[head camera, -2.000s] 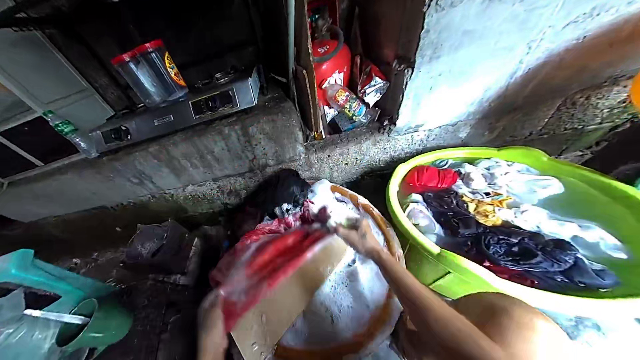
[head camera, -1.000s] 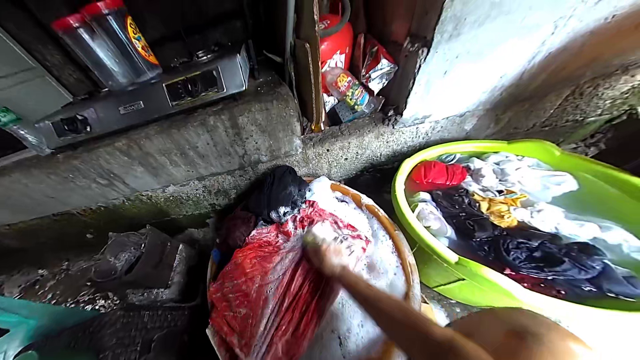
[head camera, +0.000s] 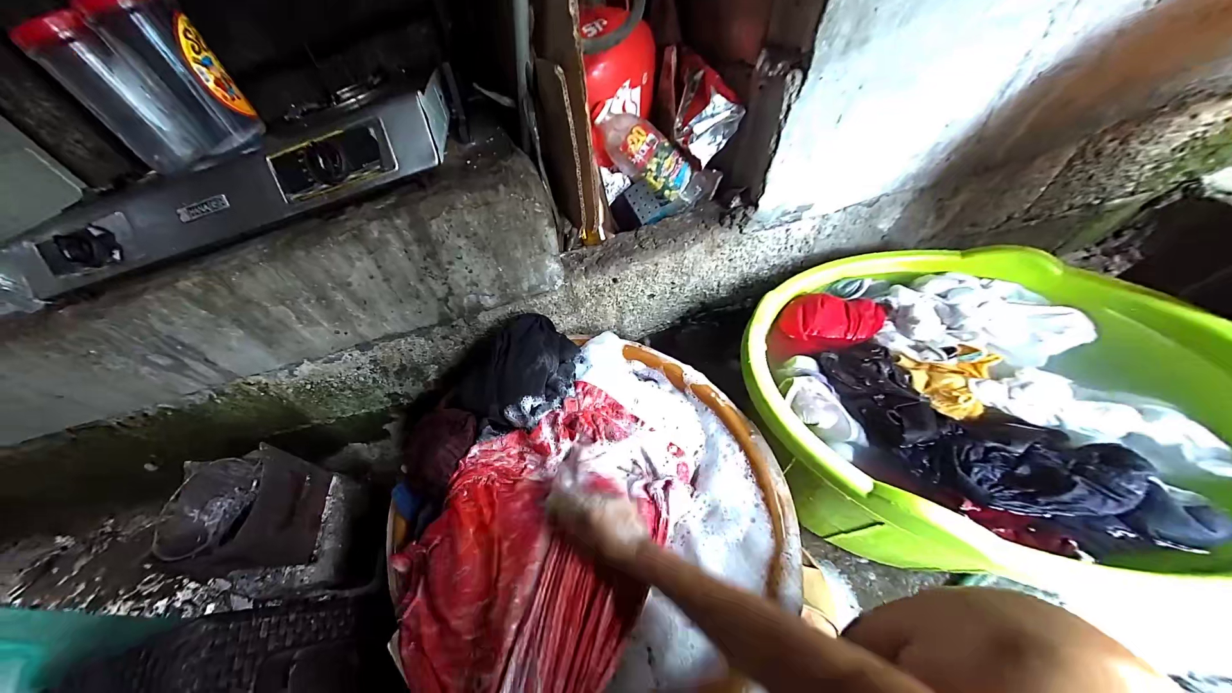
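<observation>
A wet red cloth (head camera: 491, 549) with soap suds lies bunched over the left side of an orange-brown round basin (head camera: 760, 462). My right hand (head camera: 597, 520), blurred, presses on the cloth near its upper middle; whether its fingers grip the fabric is not clear. White foam (head camera: 717, 510) fills the basin's right side. Black cloth (head camera: 525, 371) is heaped at the back rim, with dark maroon cloth (head camera: 438, 448) beside it. My left hand is out of sight.
To the right, a lime-green tub (head camera: 866, 529) holds water and white, black, yellow and red clothes. A gas stove (head camera: 221, 202) with plastic jars (head camera: 154, 87) stands on a concrete ledge (head camera: 385, 250). Behind are a red gas cylinder (head camera: 616, 72) and a plastic bottle (head camera: 645, 154).
Two seconds ago the red cloth was lifted and blurred, with both hands near it; now it lies spread over the basin. The left hand has gone from view.
</observation>
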